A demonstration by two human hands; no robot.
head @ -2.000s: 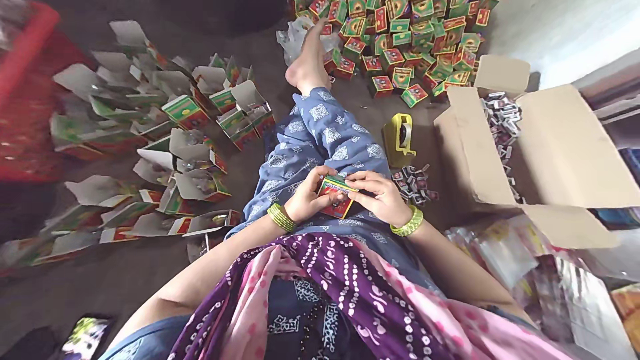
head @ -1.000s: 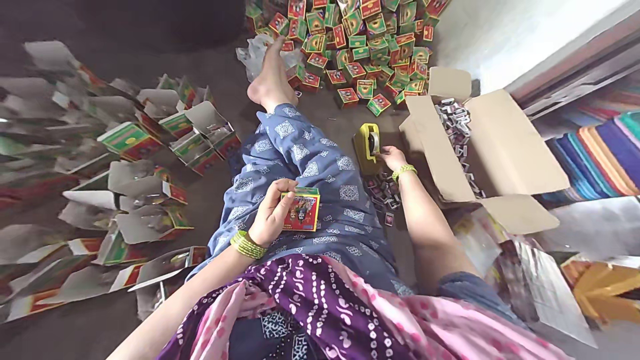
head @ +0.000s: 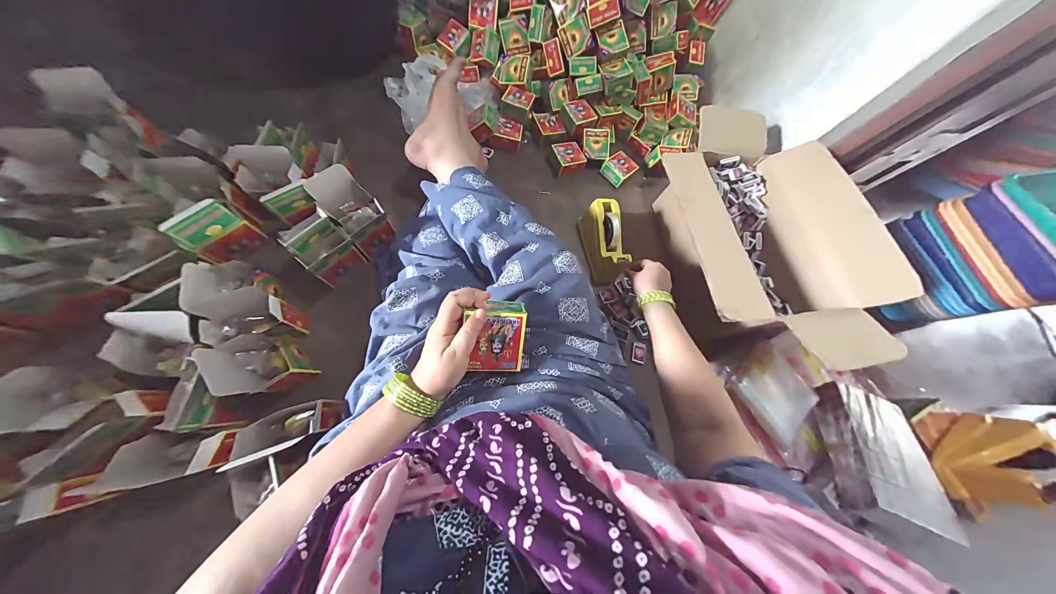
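Observation:
My left hand (head: 450, 342) holds a small red, green and yellow printed carton (head: 500, 338) by its left side, on my lap over the blue patterned trousers. My right hand (head: 650, 279) is down on the floor beside my leg, at the near end of a yellow tape dispenser (head: 606, 239) with a roll of tape in it. Its fingers are at the dispenser's cutter end; whether they pinch a piece of tape is too small to tell. Just below that hand lies a small heap of matchbox-like packets (head: 624, 307).
Closed printed cartons (head: 596, 142) lie piled beyond my foot, by a clear plastic bag (head: 410, 92). Many open-flapped cartons (head: 223, 309) stand at the left. An open cardboard box (head: 833, 239) with small packets stands at the right, near folded cloths (head: 982, 239) and plastic packaging (head: 879, 445).
Two seconds ago both hands were on the carton; my right hand has since let go and moved right to the tape dispenser. My left hand has kept the carton on my lap.

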